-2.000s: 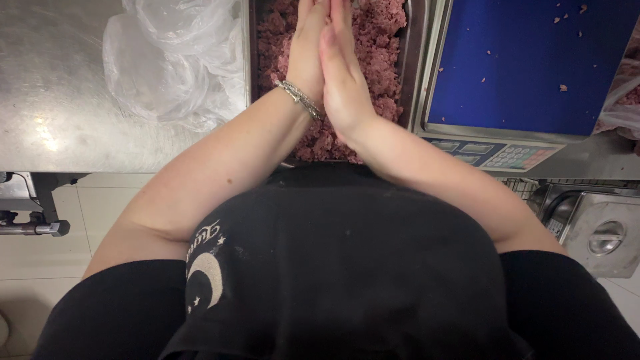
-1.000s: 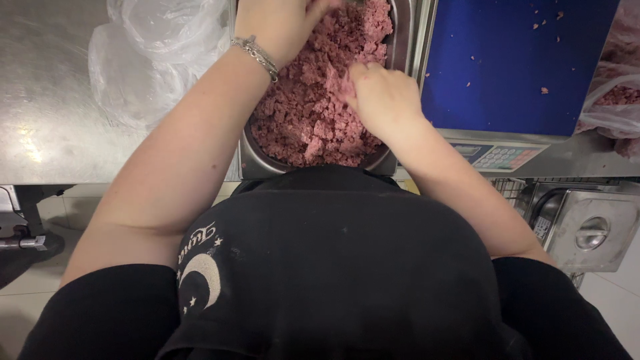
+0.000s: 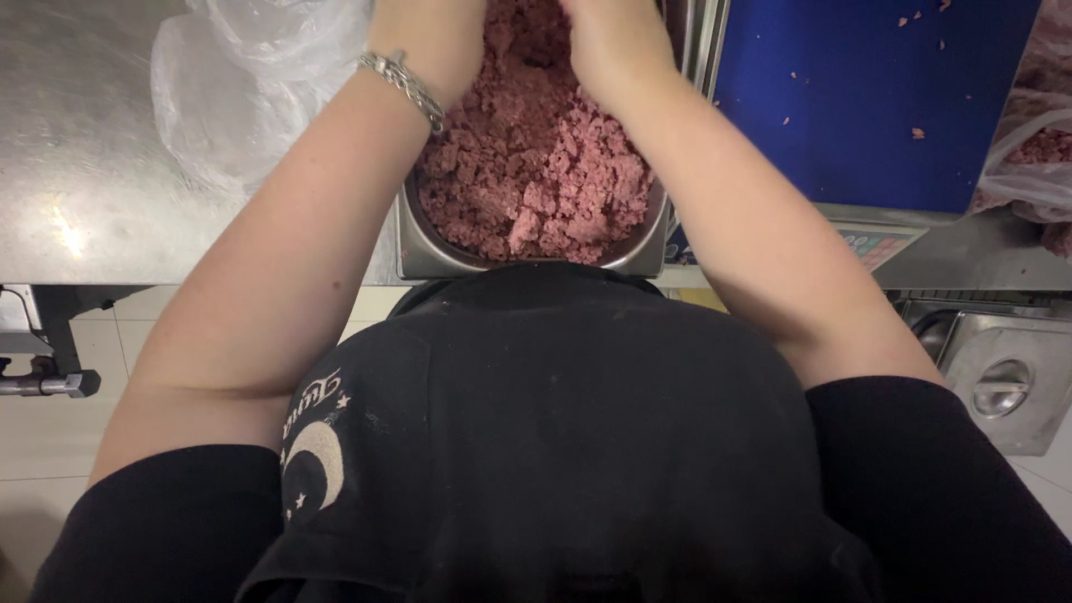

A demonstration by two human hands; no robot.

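Pink ground meat [image 3: 536, 184] fills a deep stainless steel pan [image 3: 419, 251] at the edge of the metal worktop, just in front of my apron [image 3: 569, 419]. At the pan's left side is my left hand [image 3: 431, 42], with a chain bracelet [image 3: 402, 88] round the wrist. Opposite it, my right hand [image 3: 615, 50] reaches over the meat from the right. The fingers of both hands run out of the top of the frame, so I cannot tell what they hold. A dark hollow shows in the meat between the hands.
Clear plastic bags [image 3: 251, 92] lie crumpled on the worktop [image 3: 75, 167] at left. To the right stands a scale with a blue platform [image 3: 846, 100] bearing meat crumbs. Beyond it is a plastic bag of ground meat [image 3: 1034, 151]. A steel lid [image 3: 1017, 377] sits lower right.
Two seconds ago my palms were together above the meat. One second ago my right hand had its fingers in the meat; now both hands are farther forward, apart, on either side of the pan.
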